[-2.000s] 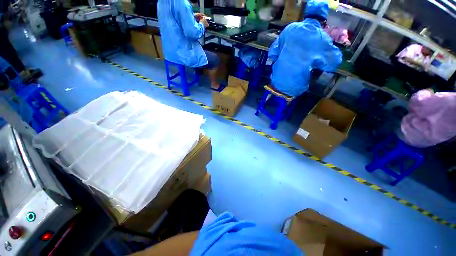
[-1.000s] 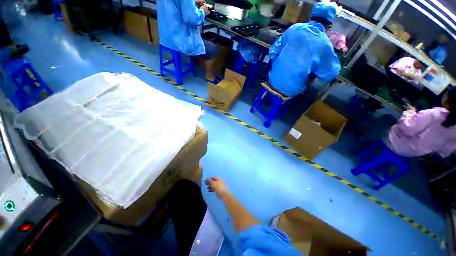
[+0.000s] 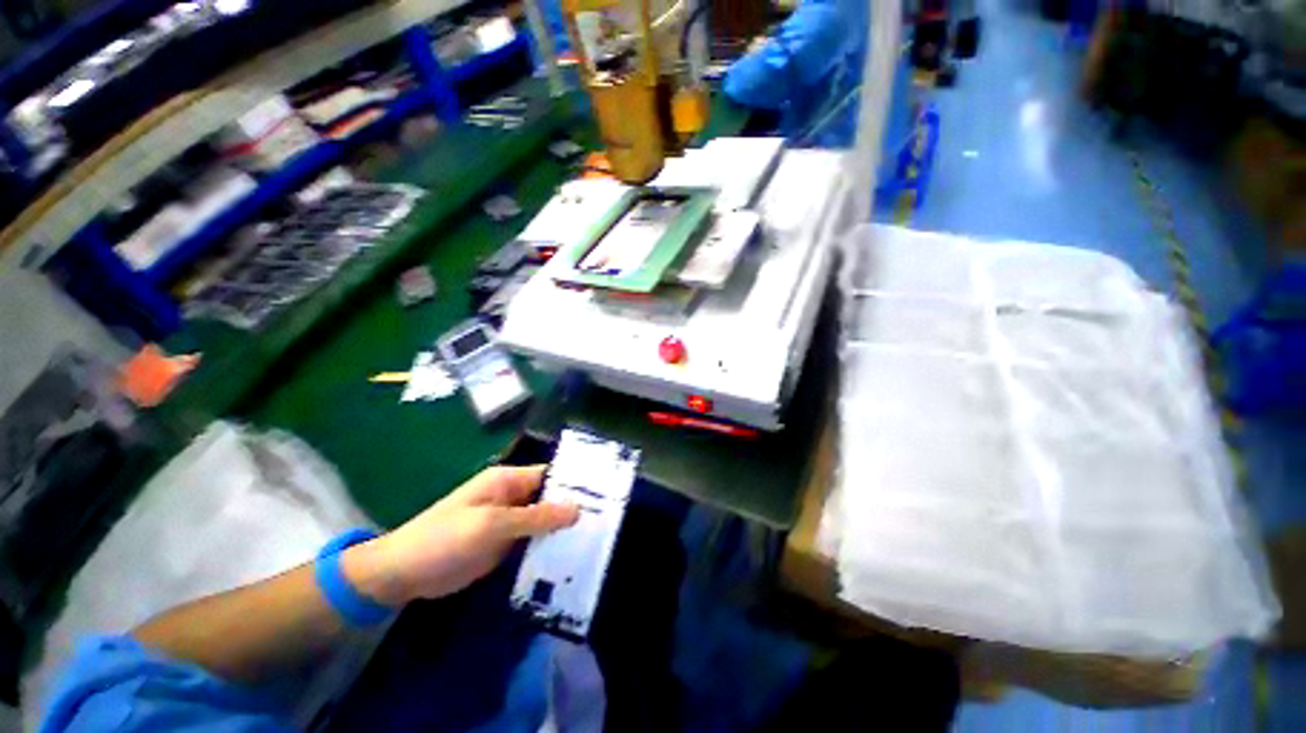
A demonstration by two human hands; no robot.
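My left hand, bare with a blue wristband, comes in from the lower left. Its thumb and fingers grip a phone middle frame, a thin silver-white plate with a dark rim, held tilted in front of the bench. The white press stands beyond it, with a red button on its front and a brass-yellow head. The pale green cover plate lies tilted on the press base. My right hand is not in view.
A grey handheld meter and crumpled white bits lie left of the press. Small parts are spaced along the green belt. White ribbed trays sit on cartons at right. A blue-sleeved person is behind the press.
The view has swung from the aisle and cartons to the bench and press. The bare arm over the aisle is gone. My left hand now shows, holding the phone middle frame.
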